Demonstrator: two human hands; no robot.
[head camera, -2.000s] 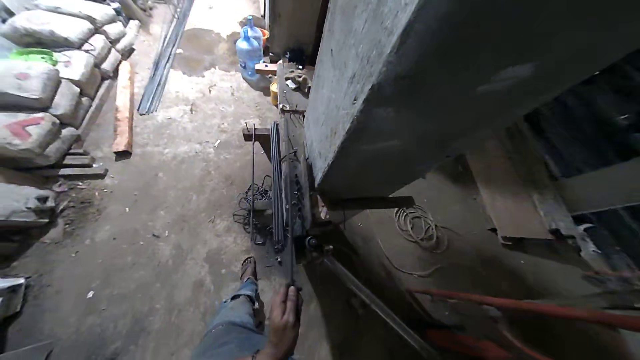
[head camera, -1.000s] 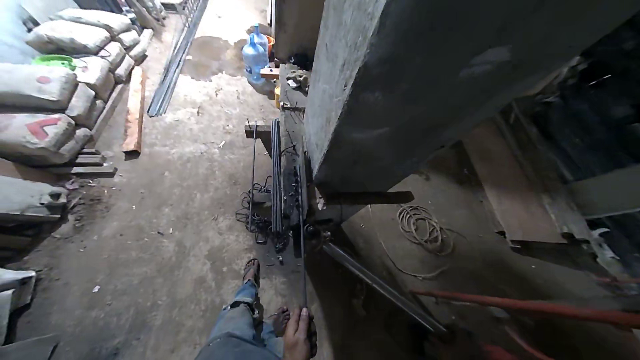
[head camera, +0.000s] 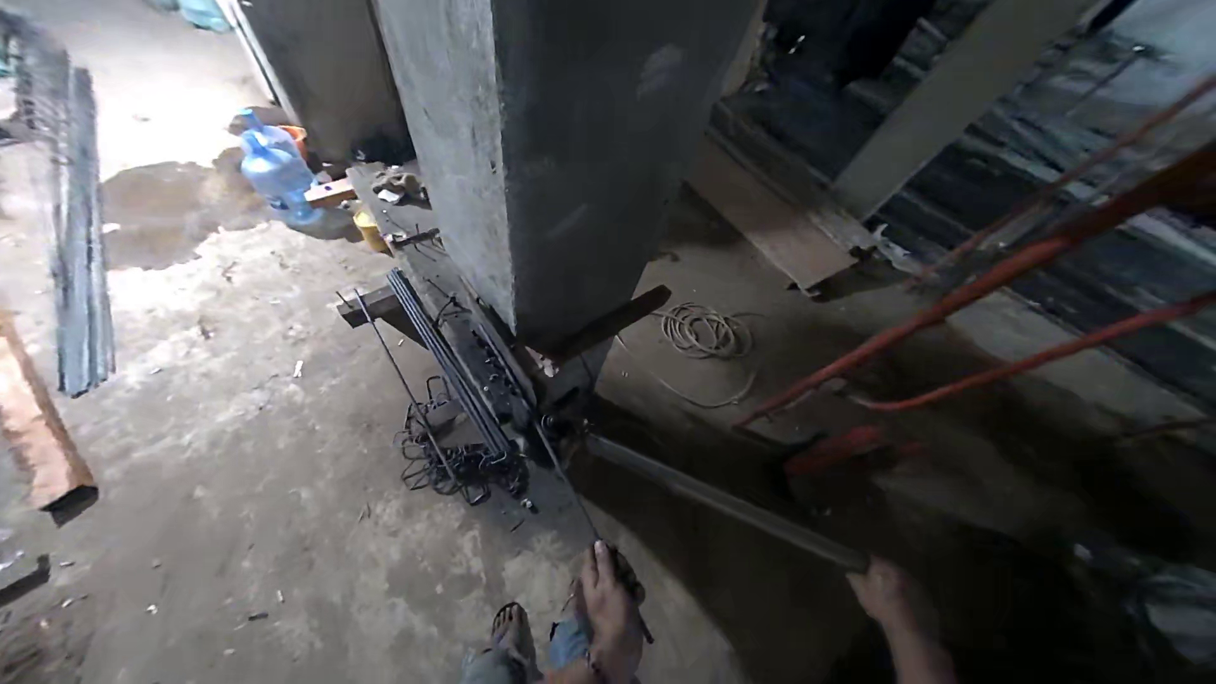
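My left hand (head camera: 608, 598) is closed around a thin steel rod (head camera: 567, 480) at the bottom centre; the rod runs up to a narrow bench (head camera: 480, 356) beside a concrete column. At the lower right, my right hand (head camera: 879, 584) grips the end of a long metal bar (head camera: 731, 513), whose far end meets the near end of the bench. Several straight rods (head camera: 446, 366) lie bundled along the bench's left side. Below them is a heap of bent wire stirrups (head camera: 456, 465), with one thin rod slanting over it.
The concrete column (head camera: 570, 171) rises just beyond the bench. Red metal poles (head camera: 1007, 271) slant across the right side. A coil of cord (head camera: 705, 331) lies on the floor. Blue water bottles (head camera: 275, 180) stand at the upper left, near long metal lengths (head camera: 81, 237) and a timber (head camera: 38, 427).
The view has swung to the right. My right hand, which I cannot make out clearly earlier, now shows on the end of the long bar. My left hand stays on the thin rod.
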